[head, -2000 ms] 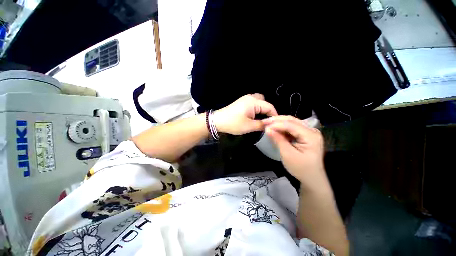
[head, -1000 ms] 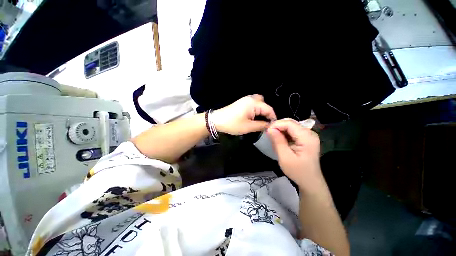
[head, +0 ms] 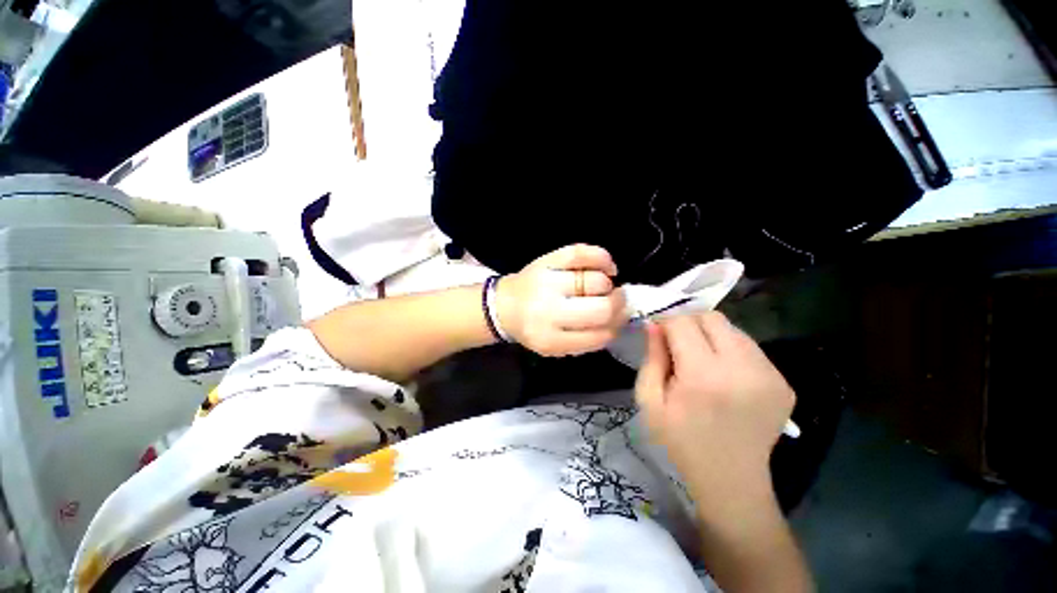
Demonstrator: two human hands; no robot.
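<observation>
A small white fabric piece (head: 702,282) is held at the near edge of the black garment (head: 649,127). My left hand (head: 565,301) is closed on its left end, with a ring on one finger. My right hand (head: 715,388) pinches at its lower edge, fingertips close to my left hand. A dark line shows on the white piece between the hands. Thin light thread (head: 686,216) lies in loops on the black garment. No needle can be made out.
Dark snips (head: 915,130) lie at the garment's right edge. A folded white cloth with black edge (head: 383,222) lies left of the garment. A Juki sewing machine (head: 139,313) stands at left. A white machine bed (head: 985,151) is at upper right.
My left hand has closed into a fist and turned. My right hand has moved down and turned. More of the white piece shows, spread above the fingers. The thread loops have shifted shape.
</observation>
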